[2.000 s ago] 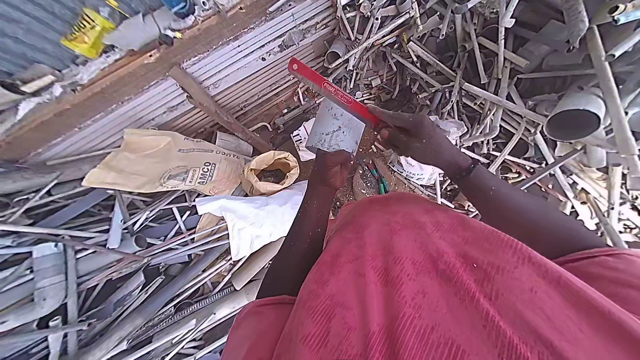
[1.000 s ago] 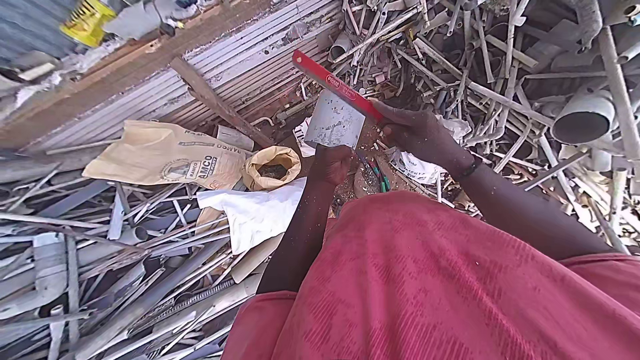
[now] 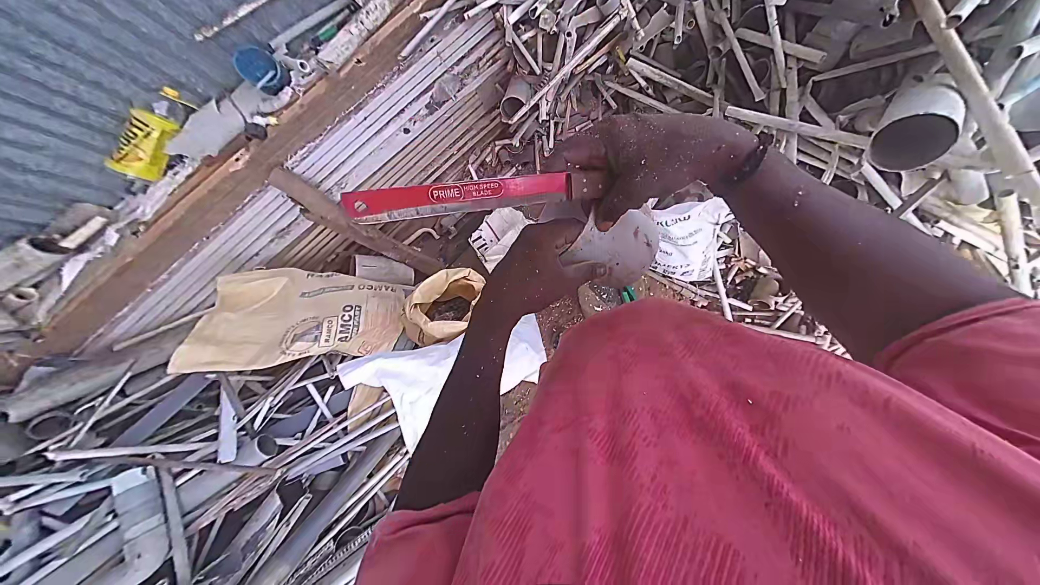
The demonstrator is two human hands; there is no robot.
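Observation:
My right hand, near the upper middle, grips the end of a red saw blade with a plain metal lower edge. The blade points left across the view. Just below, my left hand holds a piece of grey plastic pipe, which looks curved and open. The fingers of my right hand are close to the top of that pipe piece, and whether they also grip it I cannot tell. A small green object shows beneath the pipe piece, partly hidden by the red cloth over my lap.
An opened paper bag with dark contents stands left of my left forearm, beside a flat printed paper sack and a white sheet. Scrap pipes lie heaped at lower left, more at upper right around a wide pipe. A wooden beam runs diagonally.
The saw blade has swung from a steep slant to nearly level, its far end now lower. The grey pipe piece has been turned in my left hand, and my right hand is above it.

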